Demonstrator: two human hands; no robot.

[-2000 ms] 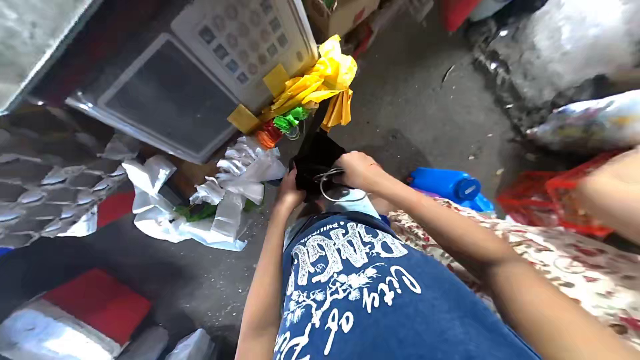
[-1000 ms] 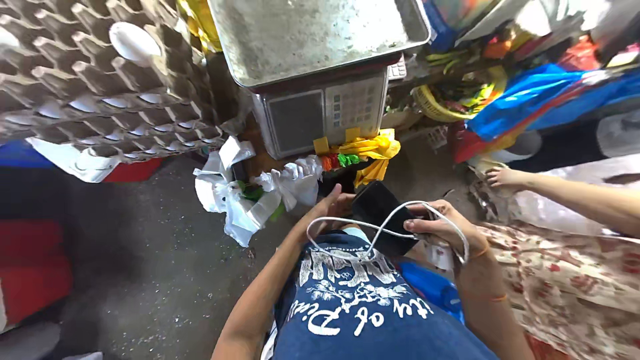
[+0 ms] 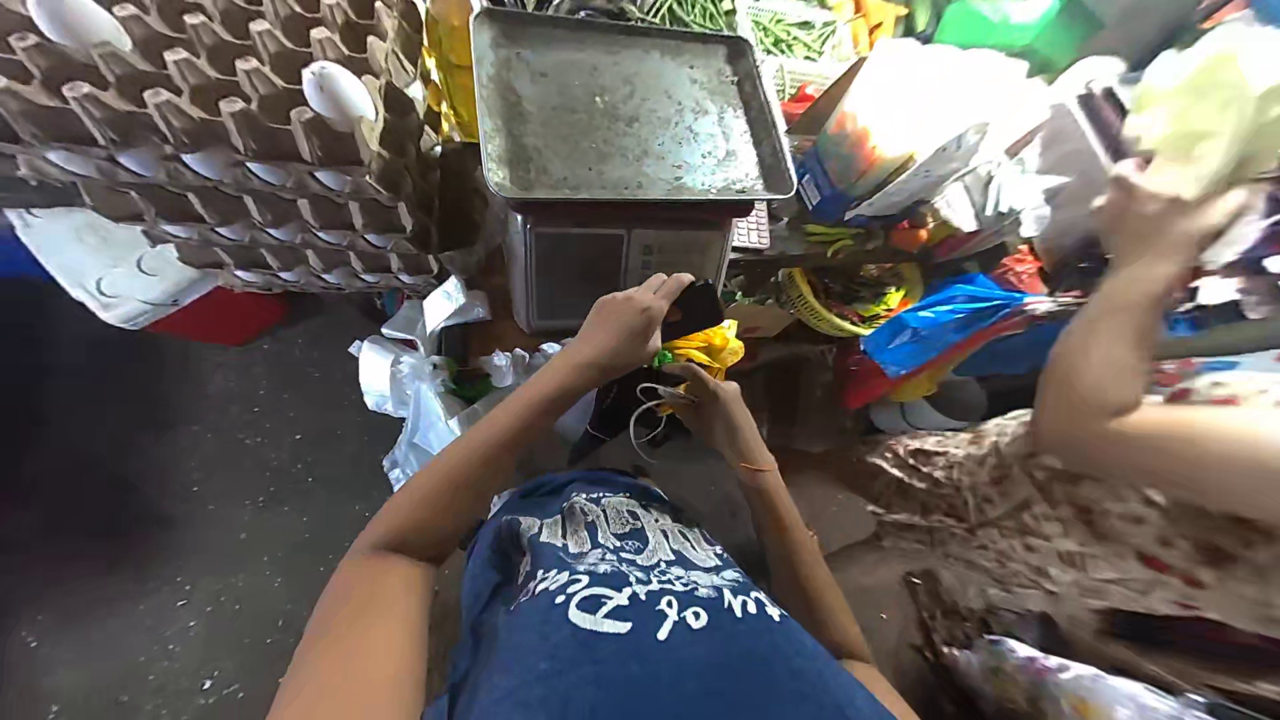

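Observation:
In front of a digital weighing scale [image 3: 575, 275] with a metal pan [image 3: 630, 105], my left hand [image 3: 625, 325] grips a black object [image 3: 697, 308], perhaps a phone or small case. Lower and to the right, my right hand [image 3: 712, 405] is closed on a white cord [image 3: 645, 420] and dark material [image 3: 610, 405] that looks like a black bag or pouch. Yellow plastic bags [image 3: 712, 345] show between and behind my hands. White plastic bags [image 3: 410, 385] hang left of my left forearm.
Stacked egg trays [image 3: 240, 130] with a few eggs stand at the left. A yellow basket [image 3: 800, 300] of vegetables and a blue plastic bag [image 3: 935, 320] lie to the right. Another person's arm [image 3: 1110, 330] holds a pale leafy vegetable [image 3: 1205, 110] at the far right.
My left hand has come up to the front of the scale with a black object. The other person's hand has risen and now holds a pale vegetable. The view has shifted.

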